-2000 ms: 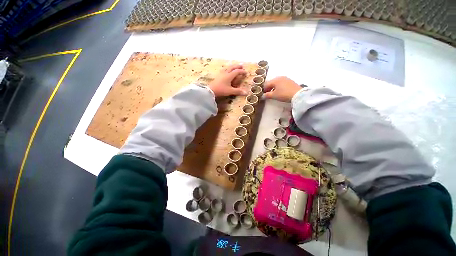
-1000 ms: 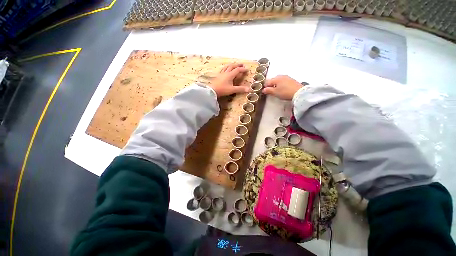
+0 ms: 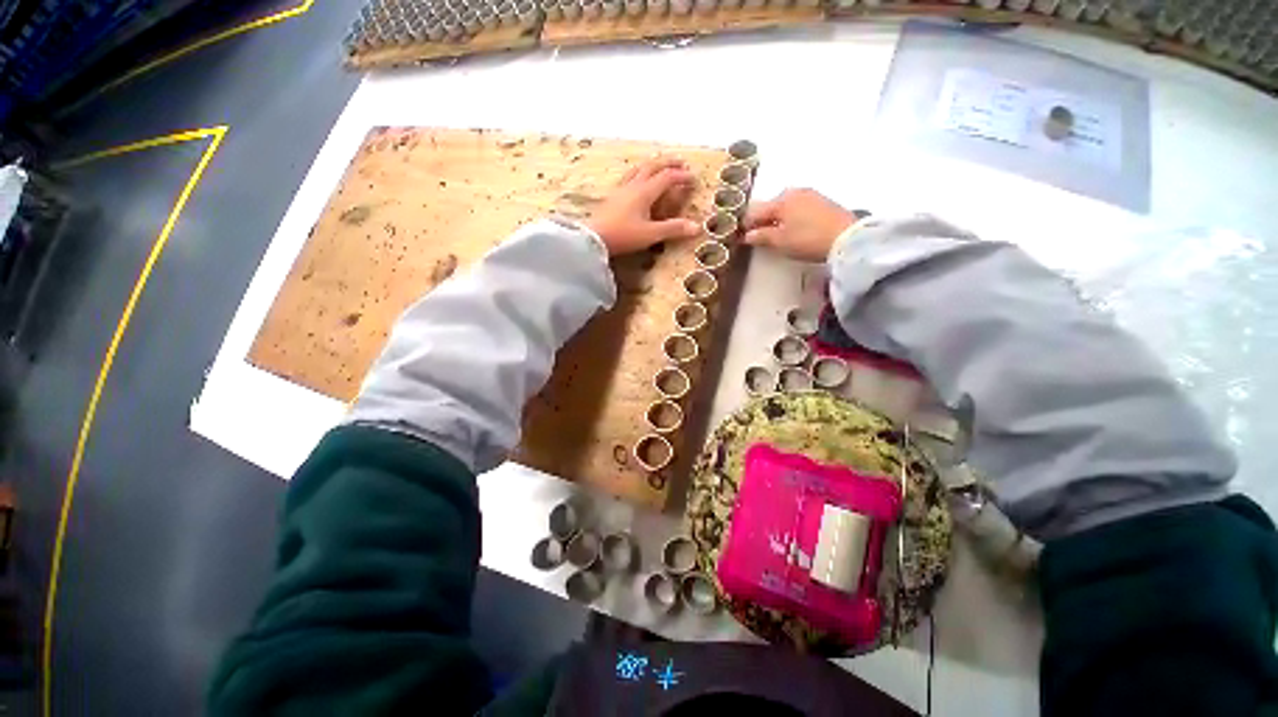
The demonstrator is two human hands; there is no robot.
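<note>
A row of grey-beige rings (image 3: 691,317) stands along the right edge of the brown wooden board (image 3: 407,252). My left hand (image 3: 645,207) rests over the board, fingers spread, with a fingertip at the left side of a ring in the upper part of the row. My right hand (image 3: 802,224) is just right of the board edge, its fingertips at the same ring's right side. Whether they pinch it is too small to tell. A pink block (image 3: 771,544) with a white piece (image 3: 841,548) on it lies on the mottled round cushion (image 3: 918,560).
Loose rings (image 3: 582,549) stand at the near table edge, more rings (image 3: 793,350) beyond the cushion. Filled boards (image 3: 673,25) line the far edge. A grey sheet (image 3: 1009,115) bears one ring. Crinkled clear film (image 3: 1191,280) lies right. A dark cloth (image 3: 852,336) is partly under my right sleeve.
The camera view has shifted slightly, so the board, rings and cushion appear a little higher. My hands stay at the same part of the row. No ring has visibly been added or removed.
</note>
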